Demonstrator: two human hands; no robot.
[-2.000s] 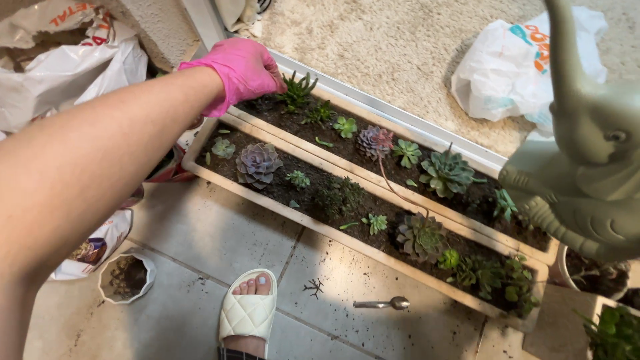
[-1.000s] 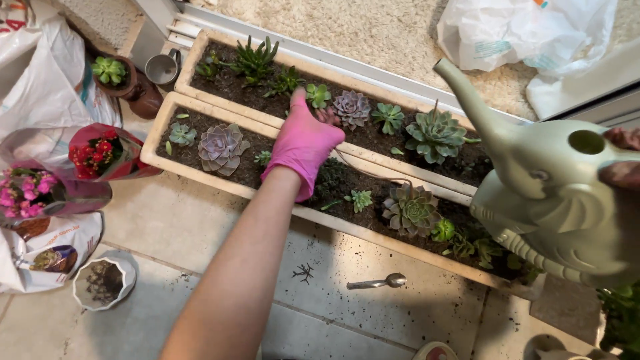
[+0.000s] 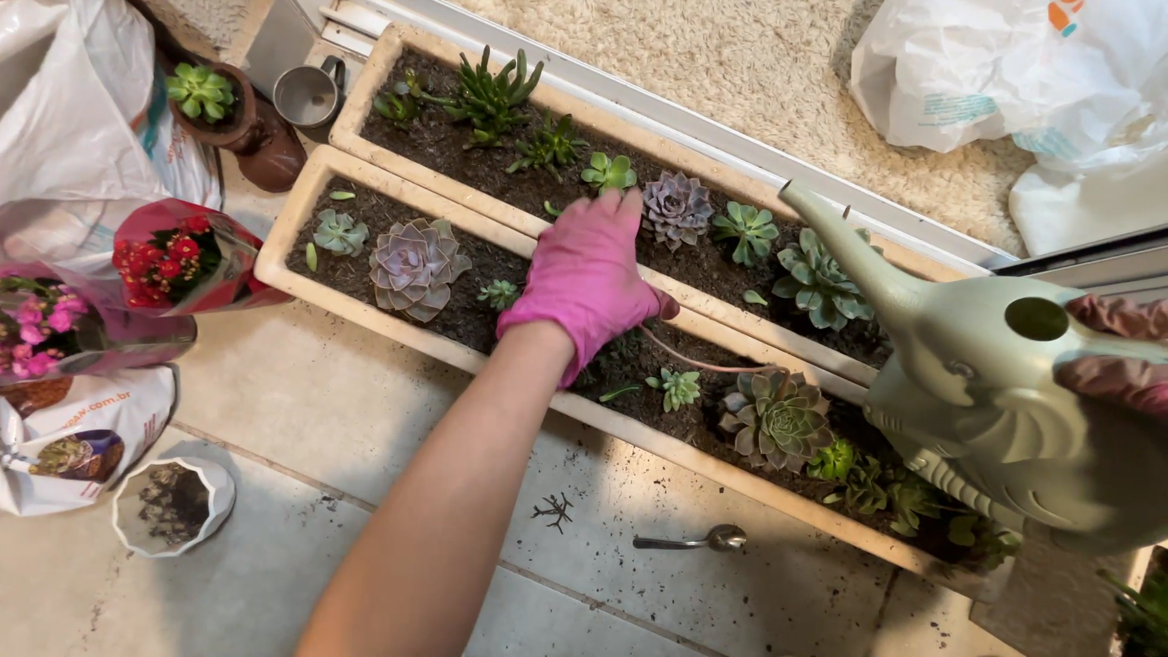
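Observation:
My left hand (image 3: 593, 269), in a soiled pink glove, reaches over the front planter (image 3: 392, 319). Its fingertips are in the rear planter (image 3: 584, 105), at a small bright green succulent (image 3: 609, 172) and left of a purple rosette succulent (image 3: 677, 208). Whether the fingers grip anything is hidden. At the right edge my gloved right hand (image 3: 1118, 351) is closed around the handle of a green elephant-shaped watering can (image 3: 1004, 392). The can's spout points up and left above the rear planter. Various succulents stand in dark soil in both planters.
On the tiles lie a metal spoon (image 3: 691, 538) and a plant sprig (image 3: 553, 513), near a white pot (image 3: 173, 506). Wrapped red flowers (image 3: 173, 260), wrapped pink flowers (image 3: 46, 324), a boot-shaped pot (image 3: 246, 128) and a metal mug (image 3: 308, 94) stand left. Behind is a door track (image 3: 712, 146).
My left hand has moved right from the left end of the rear planter to near its middle. The watering can has come lower and further into view, with my right hand on it.

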